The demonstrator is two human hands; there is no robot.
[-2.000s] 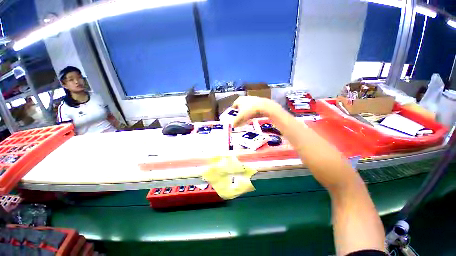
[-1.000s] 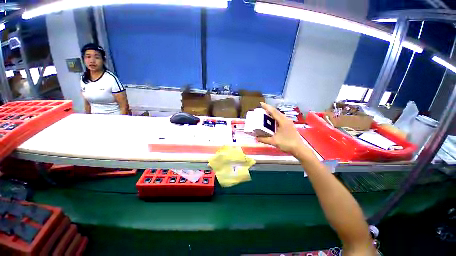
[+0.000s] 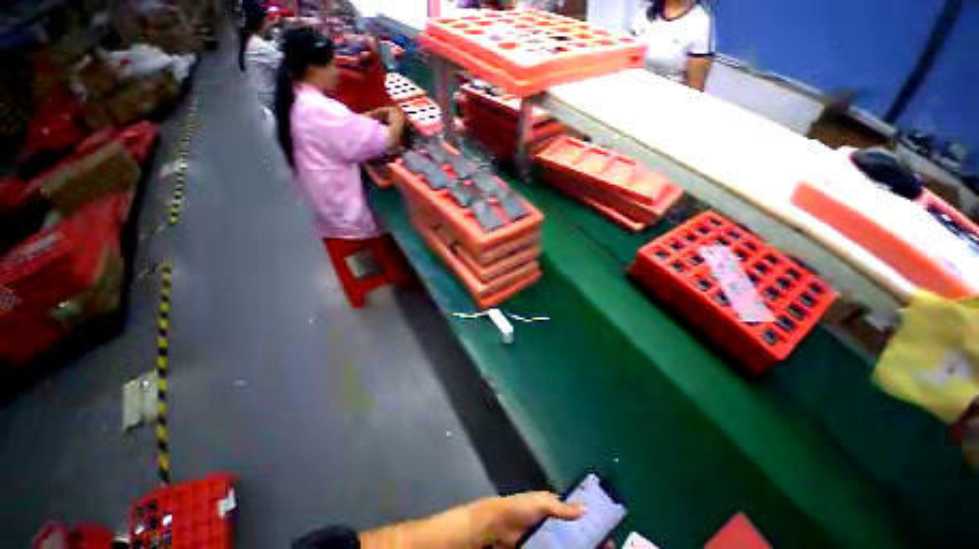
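Note:
My left hand (image 3: 515, 521) reaches in from the bottom edge and holds a smartphone (image 3: 585, 517) with a lit screen, its thumb on the glass. The phone is over the green bench (image 3: 580, 375), cut off by the bottom edge. My right hand is not in view. A small white object (image 3: 637, 540) is cut off at the bottom edge beside the phone; I cannot tell what it is. A small white unit (image 3: 501, 326) with thin pale cords lies near the bench's left edge.
Stacked trays (image 3: 488, 252) hold dark grey pouches. A red grid tray (image 3: 741, 341) has a pinkish slip (image 3: 736, 284) on it. A yellow cloth (image 3: 932, 354) hangs from the white shelf (image 3: 687, 113). A seated person in pink (image 3: 333, 161) works left of the bench.
The view has swung left and down to the bench and aisle. My right hand with the white item has left the picture. My left hand with the phone now shows.

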